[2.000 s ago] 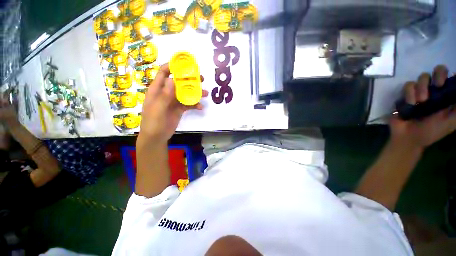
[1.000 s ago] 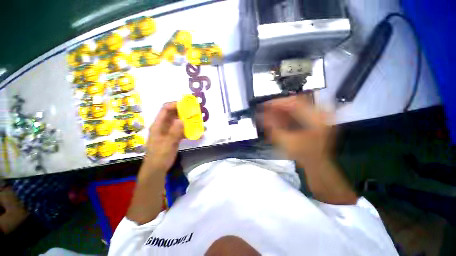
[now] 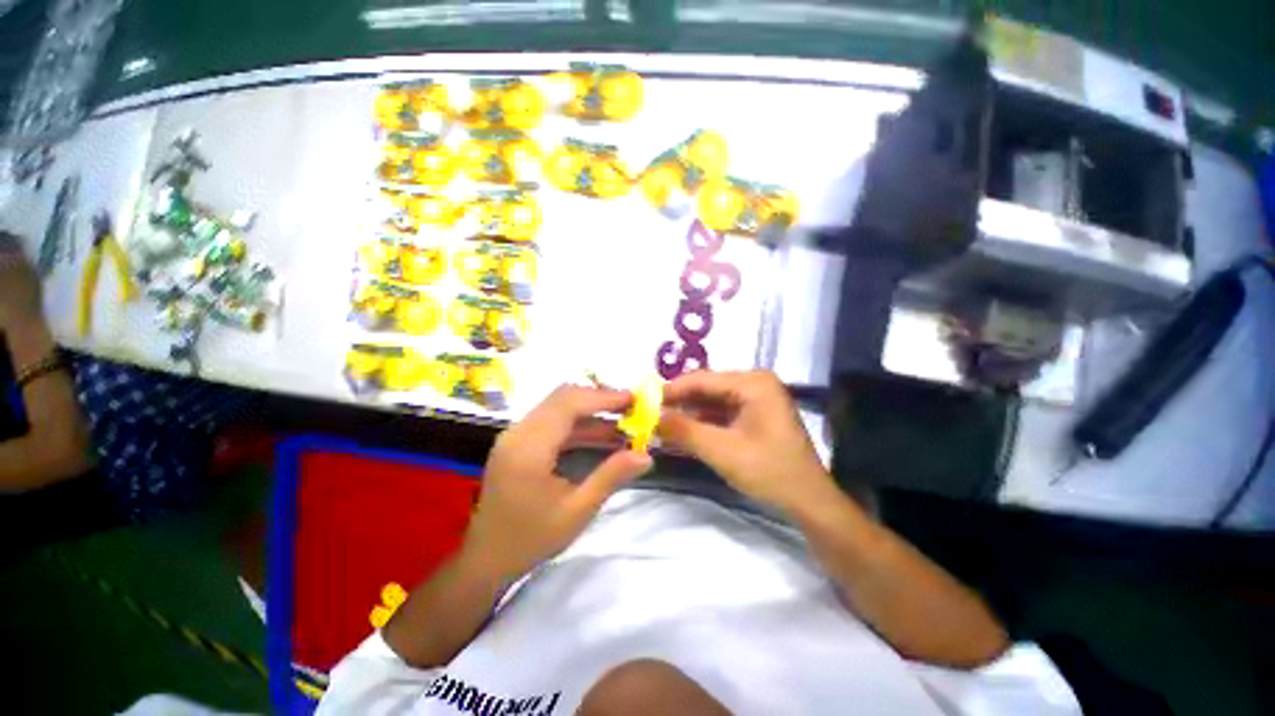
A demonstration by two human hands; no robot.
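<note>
A yellow plastic housing [image 3: 643, 417] is held edge-on between both hands, just off the bench's front edge. My left hand [image 3: 557, 469] grips its left side with thumb and fingers. My right hand [image 3: 741, 437] grips its right side. The fingers cover much of it, and I cannot tell whether a green board is on it. Assembled units [image 3: 499, 158] with green strips lie in rows on the white bench. The electric screwdriver [image 3: 1163, 367] lies on the bench at the right, out of my hands.
The screw feeder [image 3: 1070, 210] stands right of the purple lettering. Loose board assemblies [image 3: 203, 259] and yellow-handled pliers [image 3: 105, 280] lie at the left, near another worker's arm [image 3: 42, 385]. A blue-rimmed parts bin [image 3: 283, 560] with red bottom is below the bench.
My right hand has let go of the screwdriver and come over to the housing. The housing has turned from face-up to edge-on. The view has shifted.
</note>
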